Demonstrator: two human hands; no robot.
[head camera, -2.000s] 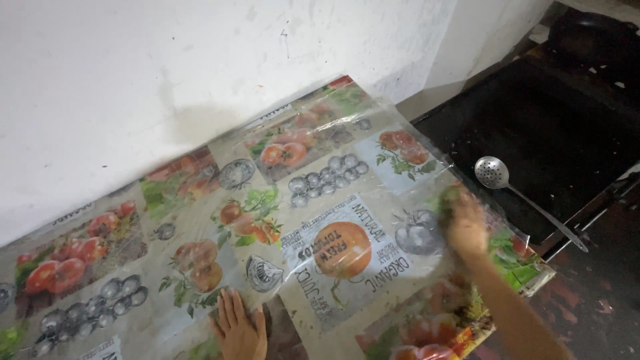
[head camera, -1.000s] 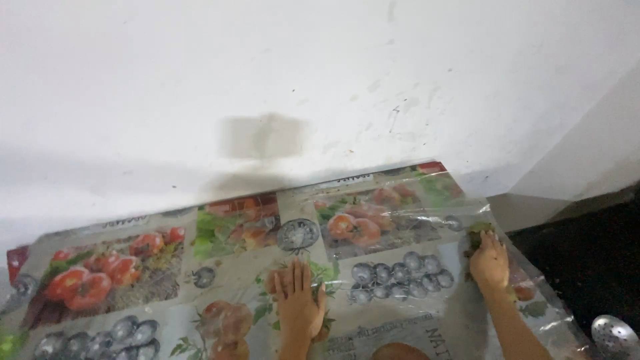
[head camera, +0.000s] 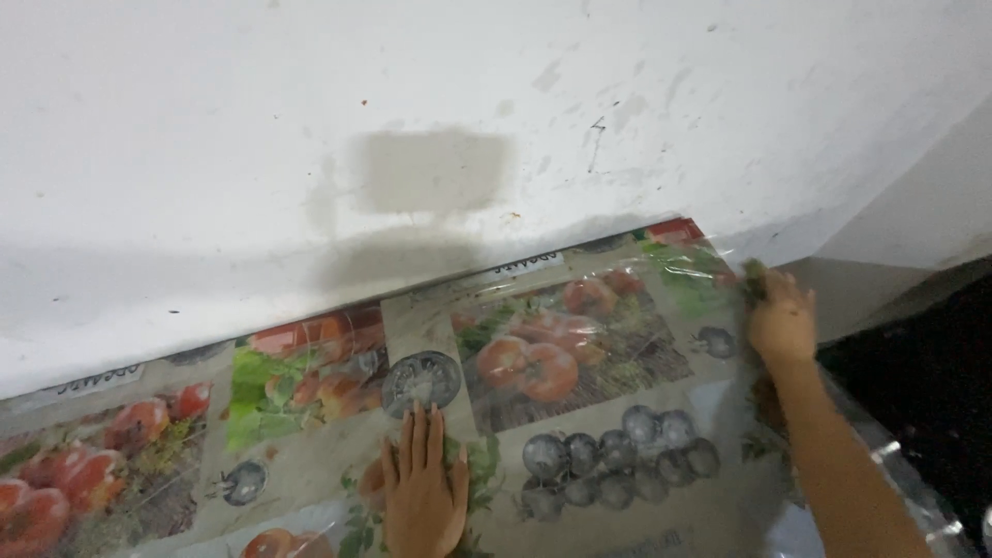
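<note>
A tomato-print tablecloth (head camera: 434, 329) under a clear plastic sheet covers a table set against the wall. My left hand (head camera: 425, 484) lies flat on it, palm down with fingers spread, just below a printed grey tomato slice. Near the table's right back corner, my right hand (head camera: 781, 318) is closed on a small greenish, sponge-like pad (head camera: 752, 280), which shows past its fingertips at the sheet's right edge. The pad's exact kind cannot be told.
Behind the table rises a white wall (head camera: 434, 93) with stains and scuffs. A dark surface (head camera: 922, 372) lies beyond the table's right edge, beside a grey wall section (head camera: 907, 201).
My right hand has moved along the table's right side to the back corner with the pad. My left hand rests farther back on the cloth than at first. The view has swung up toward the wall.
</note>
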